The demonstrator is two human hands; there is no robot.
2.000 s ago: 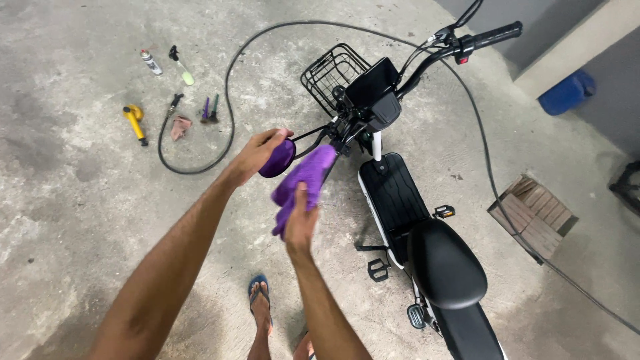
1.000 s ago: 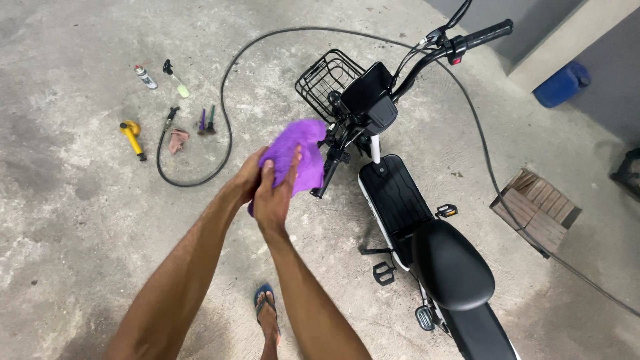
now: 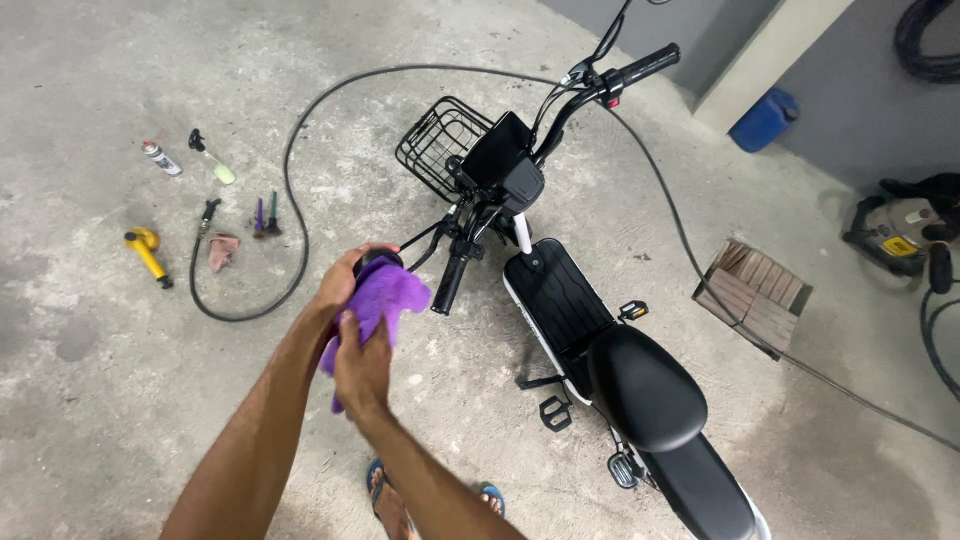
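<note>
My left hand (image 3: 341, 281) grips the rim of a round black rear-view mirror (image 3: 377, 259) on the near side of an electric scooter's handlebar. A purple microfibre cloth (image 3: 382, 296) lies over much of the mirror, and my right hand (image 3: 364, 367) holds it from below, its loose end hanging under the fingers. Just right of the cloth is the black handlebar grip (image 3: 450, 285). The scooter, with its black seat (image 3: 646, 386), footboard (image 3: 559, 296) and wire front basket (image 3: 442, 146), stands upright on the concrete floor.
A black hose (image 3: 300, 124) loops round the basket and crosses a wooden floor cover (image 3: 750, 296). At left lie a spray can (image 3: 161, 159), spray bottle (image 3: 212, 157), yellow tool (image 3: 148, 255), pink cloth (image 3: 223, 251) and brushes (image 3: 266, 217). A blue jug (image 3: 763, 120) and a machine (image 3: 900, 225) stand right.
Two seconds ago the mirror's purple-looking face showed beside the cloth; one second ago the cloth hid it. Now the cloth sits lower and the mirror's black top edge shows.
</note>
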